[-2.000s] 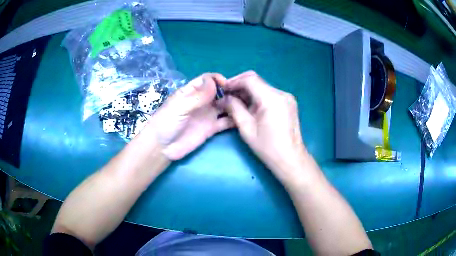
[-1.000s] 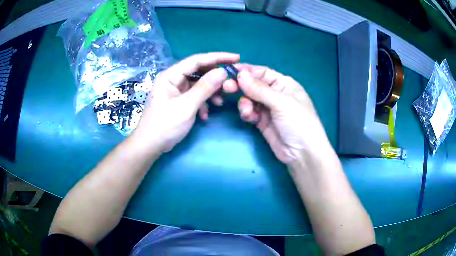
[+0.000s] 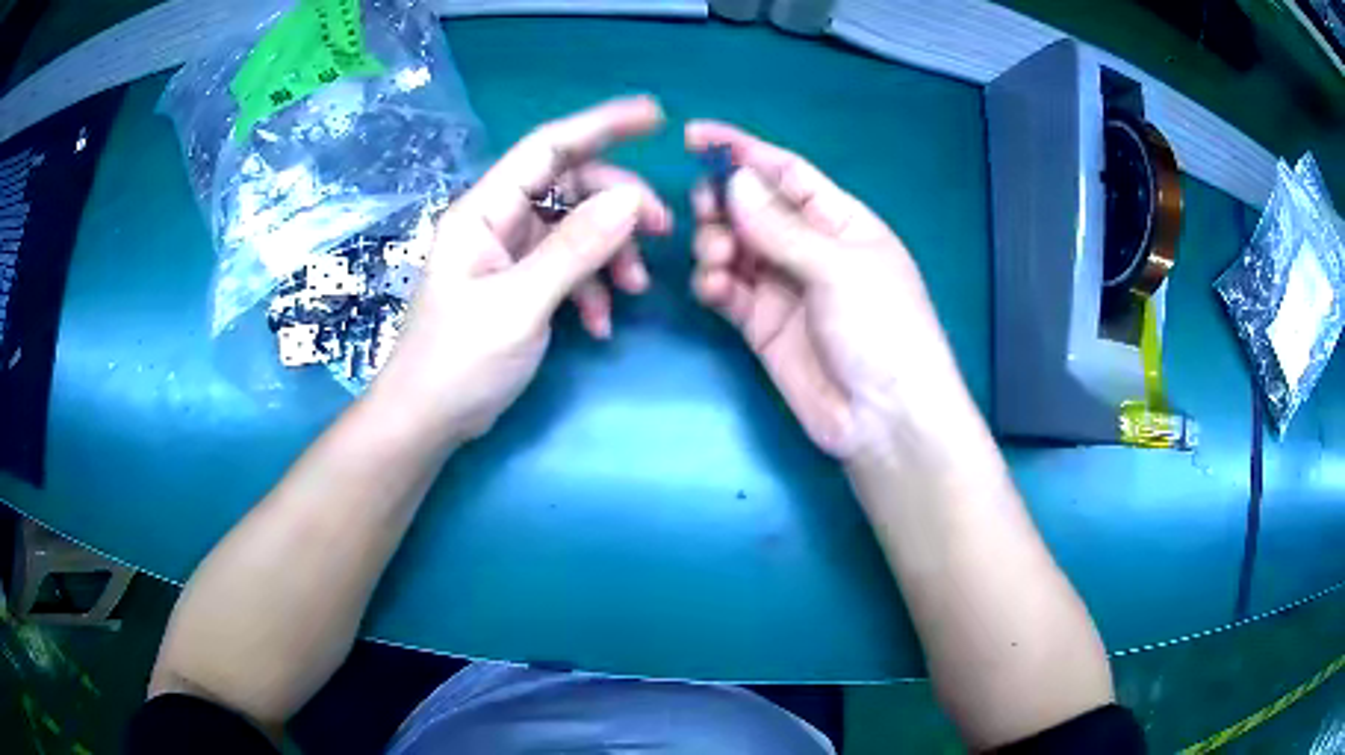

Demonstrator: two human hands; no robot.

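My right hand (image 3: 826, 273) holds a small dark block (image 3: 721, 165) between thumb and index finger, blurred. My left hand (image 3: 509, 280) is to its left, apart from it, with thumb and index finger spread. A small shiny metal piece (image 3: 553, 204) shows in the curl of my left fingers, partly hidden. A clear plastic parts bag (image 3: 332, 162) with a green label lies behind and left of my left hand. Loose silver metal pieces (image 3: 342, 295) show at its near end.
A grey tape dispenser (image 3: 1040, 266) with an amber tape roll (image 3: 1162, 207) stands at the right, a yellow tail hanging in front. A small silvery bag (image 3: 1294, 310) lies at far right. A black mat (image 3: 33, 295) with pale pieces in rows is at far left. A ribbed rail (image 3: 944, 52) runs behind.
My hands, together on the dark block a second ago, are now apart. The block has stayed in my right fingers, and my left thumb and index finger have opened. The view has shifted slightly.
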